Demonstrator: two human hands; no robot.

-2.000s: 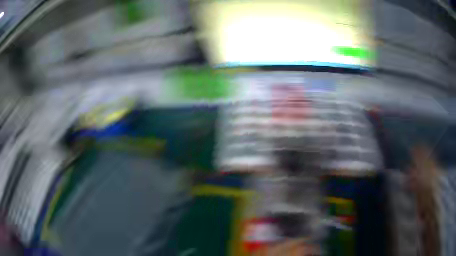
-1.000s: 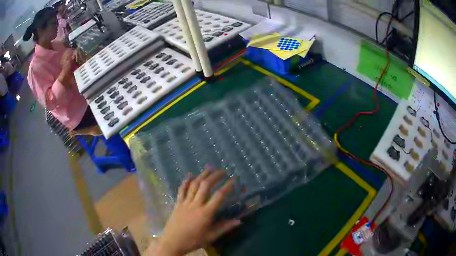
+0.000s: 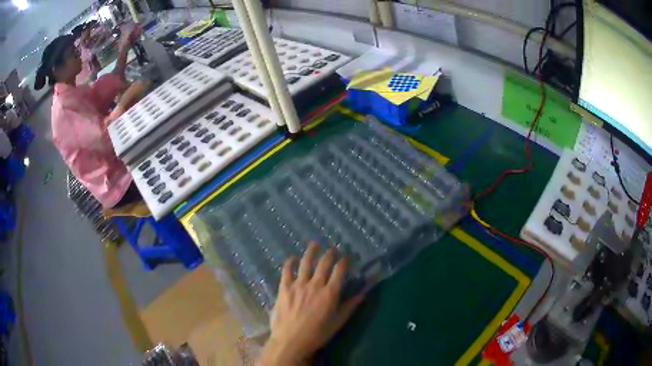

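A clear plastic blister tray (image 3: 336, 193) with ridged rows lies on the green mat; no dark units can be made out in it. My left hand (image 3: 307, 304) is palm down on its near edge, fingers apart, thumb by the near right side. It grips nothing that I can see. My right hand is not in view. The metal test fixture (image 3: 572, 311) is at the lower right, partly cut off, with a red part with a white label (image 3: 511, 336) beside it.
White foam trays (image 3: 193, 150) stand at the left behind a pale pipe (image 3: 264, 64). A person in pink (image 3: 86, 136) is beyond. A blue-and-yellow box (image 3: 389, 96) is at the back. Red wires (image 3: 529, 157) run to the fixture, near another foam tray (image 3: 561, 207) and the monitor (image 3: 618, 78).
The first view was blurred and faced the fixture and monitor; the view has since turned left. Since one second ago, the blister tray has shifted slightly toward the back, with my left hand still on it.
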